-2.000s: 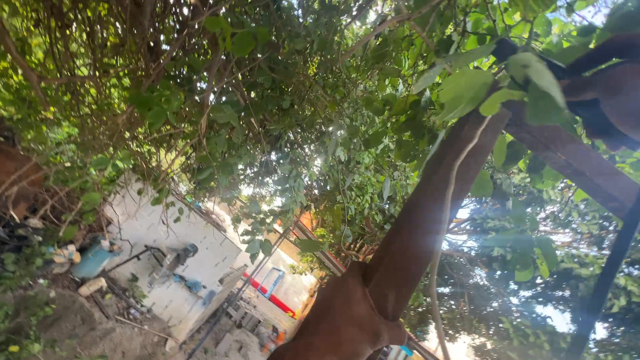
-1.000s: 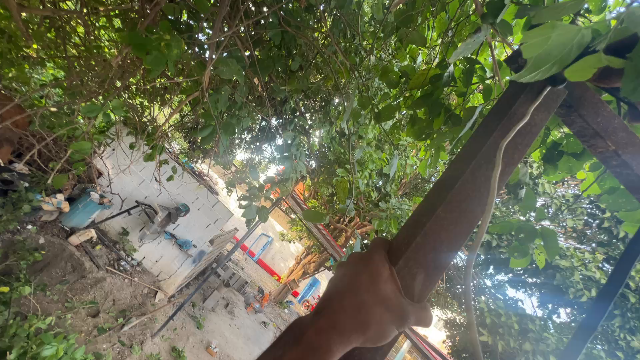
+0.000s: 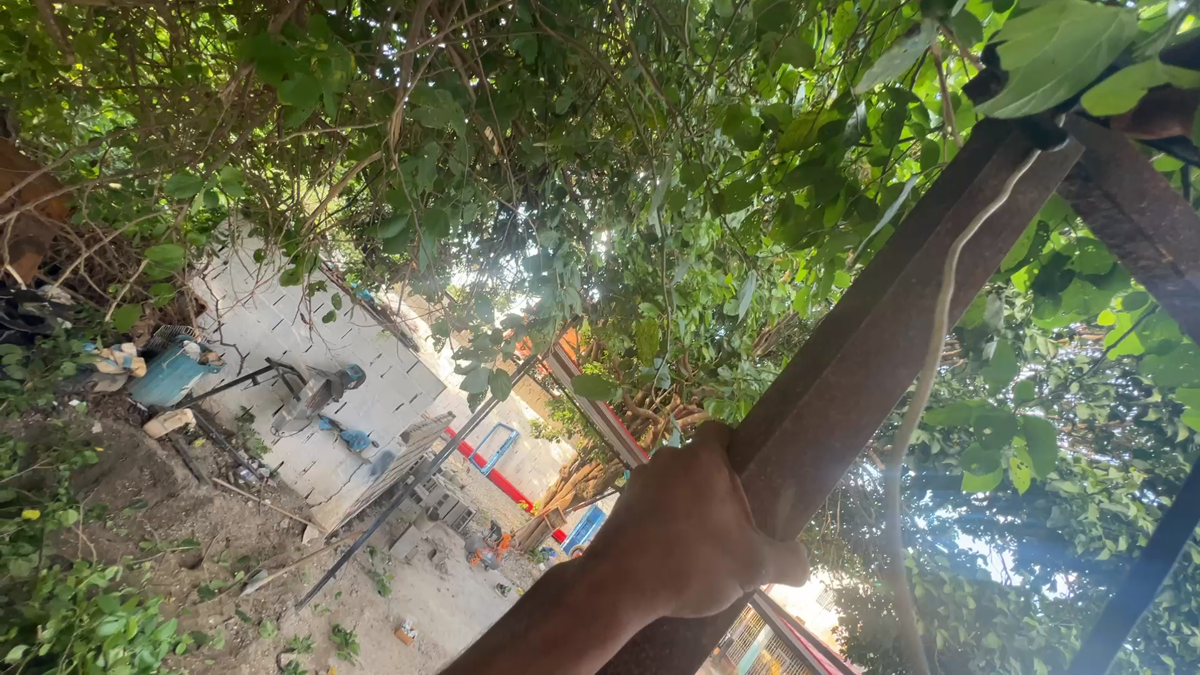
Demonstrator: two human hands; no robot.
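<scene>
My left hand (image 3: 670,530) grips a brown metal beam (image 3: 891,291) near the bottom middle, its arm coming up from the lower edge. The beam slants up to the right and meets a second brown beam (image 3: 1139,234). A pale, thin cable or stem (image 3: 937,347) runs along and beside the first beam. By the joint at the upper right, my right hand (image 3: 1158,112) shows only as a dark part behind leaves. A dark object with a shiny tip (image 3: 1048,131) sits at the beam's end; whether that hand holds it is unclear.
Dense leafy branches (image 3: 525,141) surround the beams. Below left are a grey block wall (image 3: 319,375), a teal container (image 3: 175,370), a dark bar (image 3: 412,483), concrete blocks (image 3: 441,502) and sandy ground (image 3: 141,497). Another dark bar (image 3: 1144,562) slants at the lower right.
The view has shifted, showing more ground at the lower left. My left hand stays on the beam. At the upper right, my right hand and arm show less than two seconds ago.
</scene>
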